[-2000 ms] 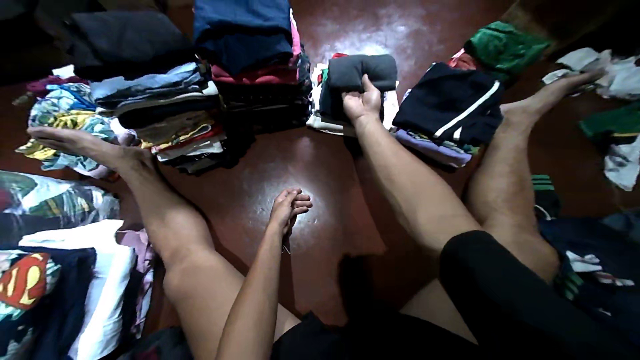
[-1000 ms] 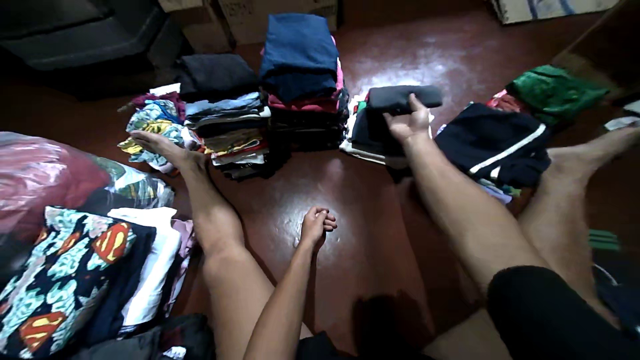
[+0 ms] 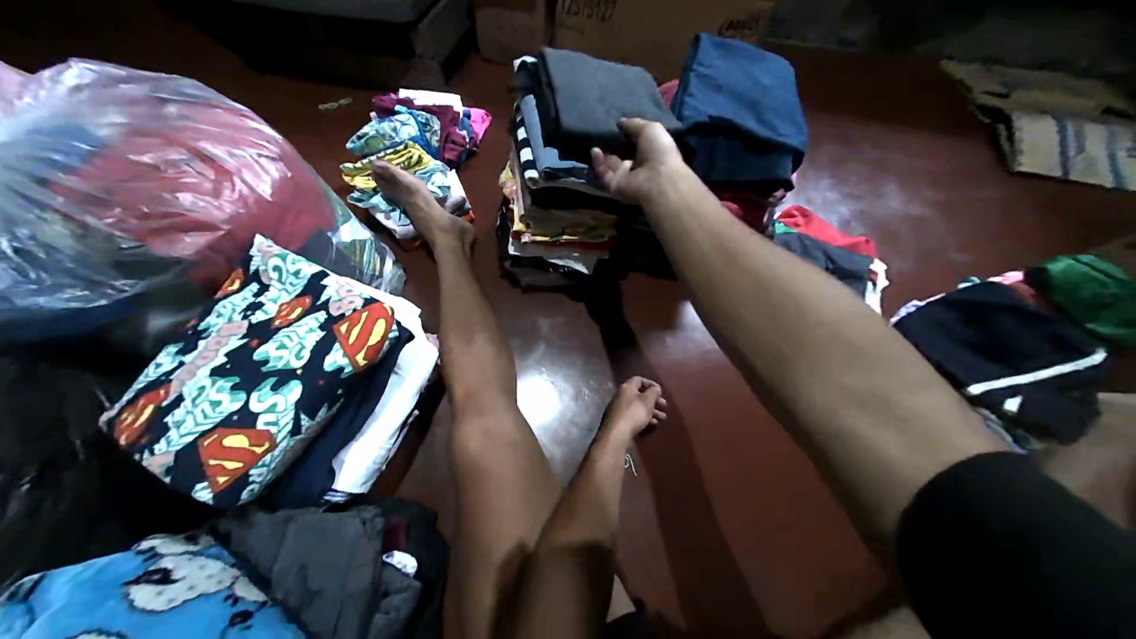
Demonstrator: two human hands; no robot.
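My right hand [image 3: 641,162] grips the near edge of a folded dark grey garment [image 3: 599,89], thumb on top and fingers below. That garment lies at the top of a tall stack of folded clothes [image 3: 559,217]; whether it rests fully on the stack cannot be told. Close on its right is a second stack topped by a folded blue garment [image 3: 741,102]. My left hand [image 3: 636,406] hangs low over the red floor between my legs, fingers loosely curled, with nothing seen in it.
A clear plastic bag of clothes [image 3: 195,160] and a stack topped by a Superman-print cloth [image 3: 266,373] are at left. Crumpled clothes [image 3: 408,160] lie by my foot. At right are a lower pile [image 3: 821,248] and dark folded clothes [image 3: 994,342]. Cardboard boxes [image 3: 652,35] stand behind.
My right hand has carried the dark grey garment leftward from the pile on the right to the tall stack. My left hand stays low between my legs. The view has swung left.
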